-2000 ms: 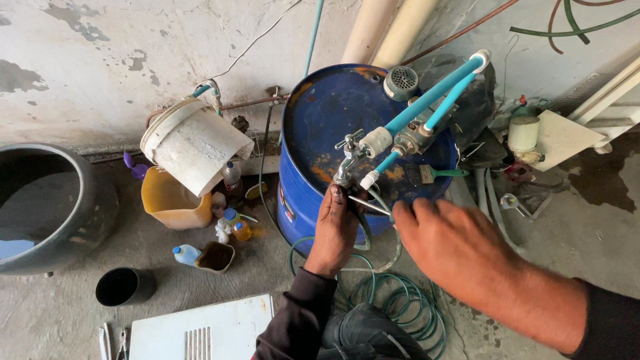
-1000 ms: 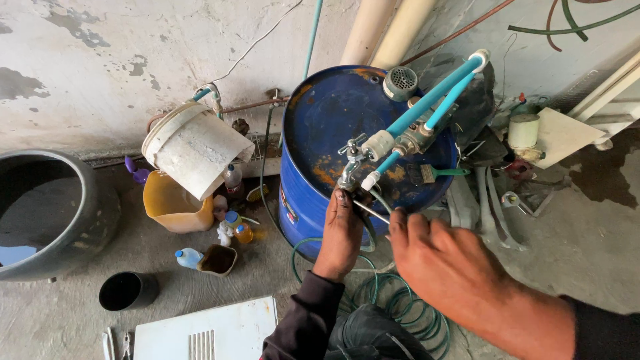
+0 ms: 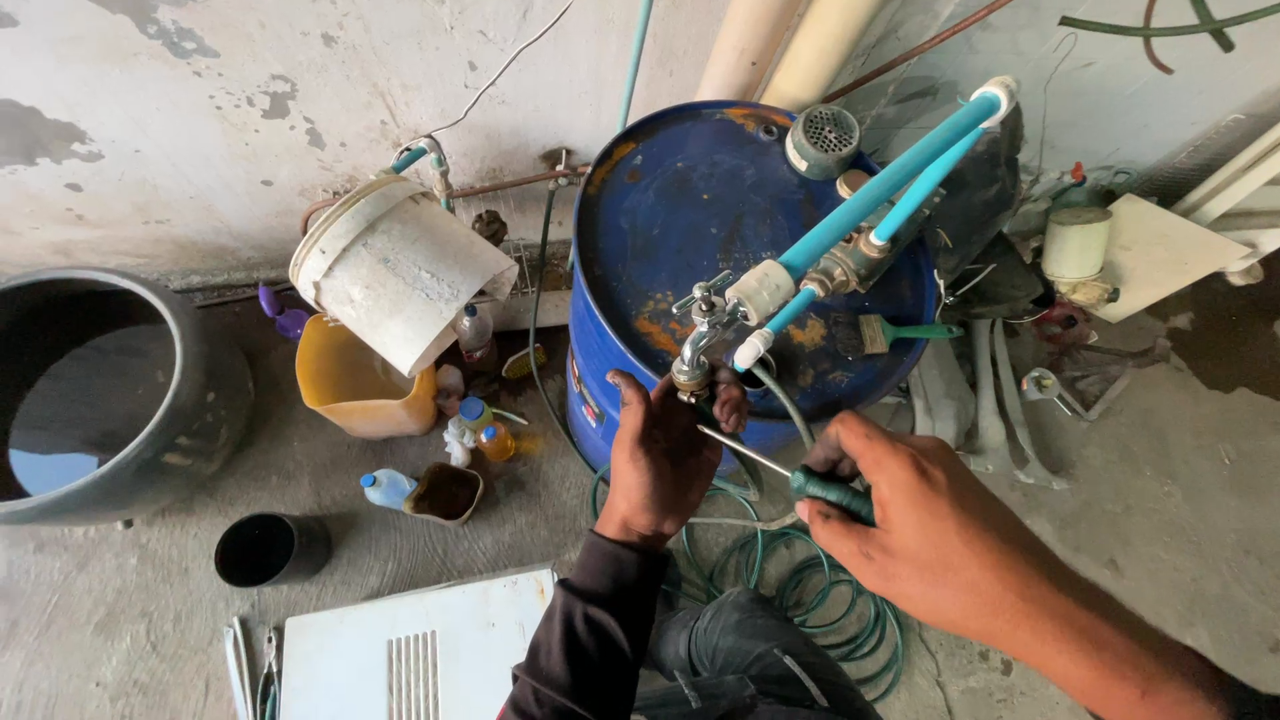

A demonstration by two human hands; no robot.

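A chrome tap [image 3: 698,340] with a cross handle sticks out from a white fitting on a light-blue pipe [image 3: 885,190], above the front of a blue metal drum [image 3: 690,210]. Under the spout, at a brass-coloured collar with a clamp, my left hand [image 3: 665,450] is cupped around a hose end, its thumb raised; the fingers partly hide the hose. My right hand [image 3: 900,500] grips the green handle of a screwdriver [image 3: 835,492], whose shaft points up and left, its tip close to the left palm, below the clamp.
Coiled green hose [image 3: 840,600] lies on the floor below the drum. A paintbrush [image 3: 885,334] rests on the drum lid. To the left are a white bucket [image 3: 405,270], a yellow container [image 3: 360,385], bottles, a black cup [image 3: 270,550], a large dark basin [image 3: 190,380] and a white panel [image 3: 350,650].
The screwdriver and my right hand have moved down and right from the clamp. My left hand has loosened from a tighter grip, its thumb now lifted away.
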